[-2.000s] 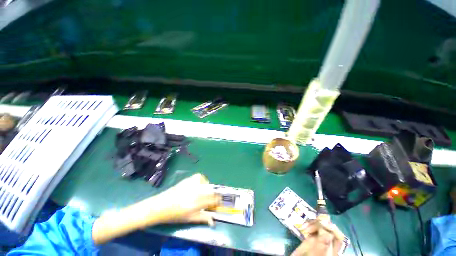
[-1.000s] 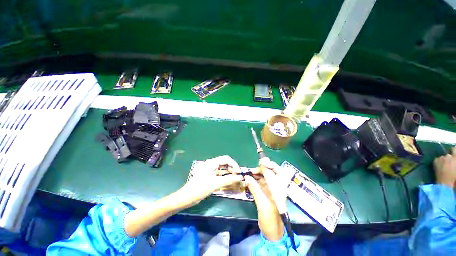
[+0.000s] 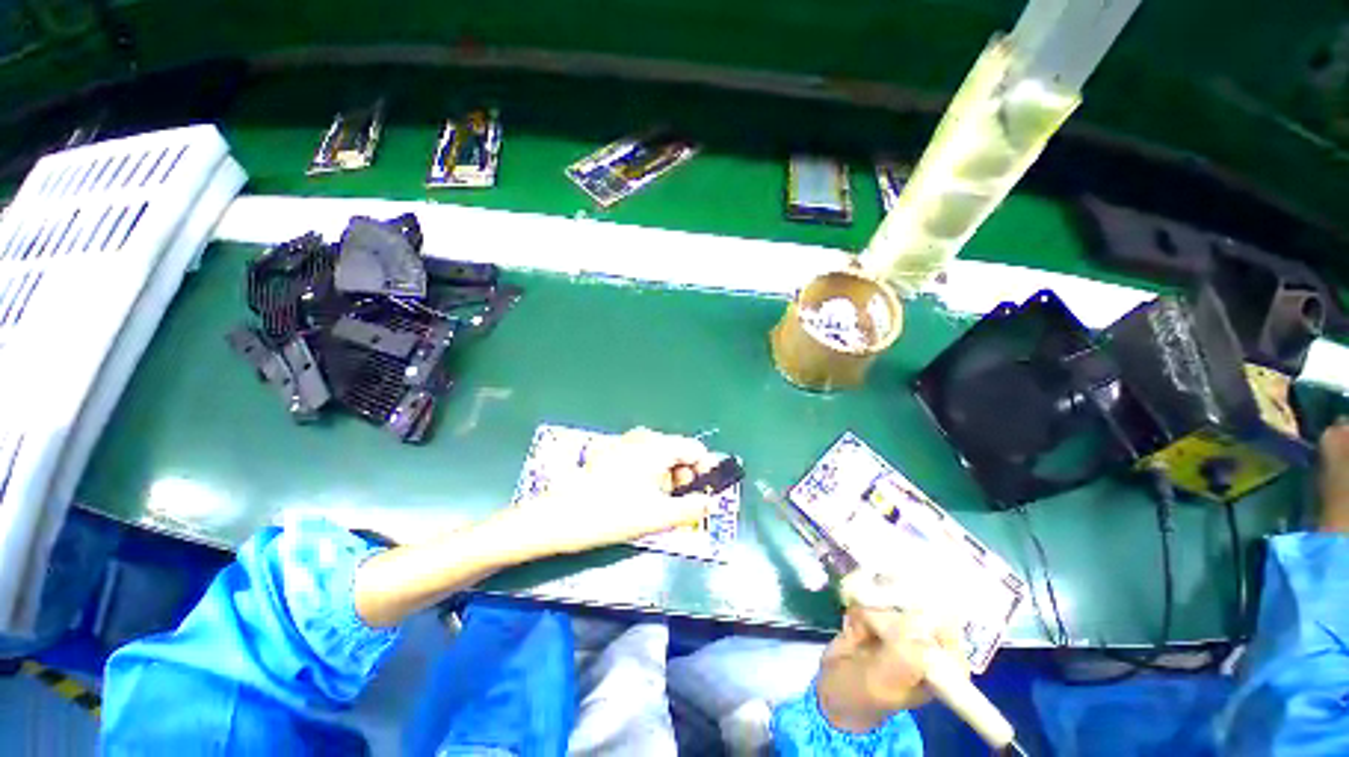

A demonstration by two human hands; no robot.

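My left hand (image 3: 629,491) holds a small black part (image 3: 713,475) between its fingertips, above a white printed card (image 3: 555,451). My right hand (image 3: 883,646) holds a soldering iron (image 3: 806,530) with a pale handle; its metal shaft points up and left toward the black part, with a gap between them. A second white printed card (image 3: 947,550) lies angled beside and partly under my right hand. Any solder wire is too fine to tell.
Black parts heap (image 3: 370,318), slotted white tray (image 3: 104,281), brown pot (image 3: 837,333), black square stand (image 3: 1021,399) and soldering station (image 3: 1198,385). Phone-like assemblies (image 3: 629,166) lie on the belt behind the white rail (image 3: 621,252). A wrapped post (image 3: 969,163) rises behind the pot. Another person's sleeve (image 3: 1302,636) is at right.
My hands have moved apart since one second ago; the iron has moved right and down, away from the black part. The view has tilted lower. The black part shows more clearly in my left fingertips.
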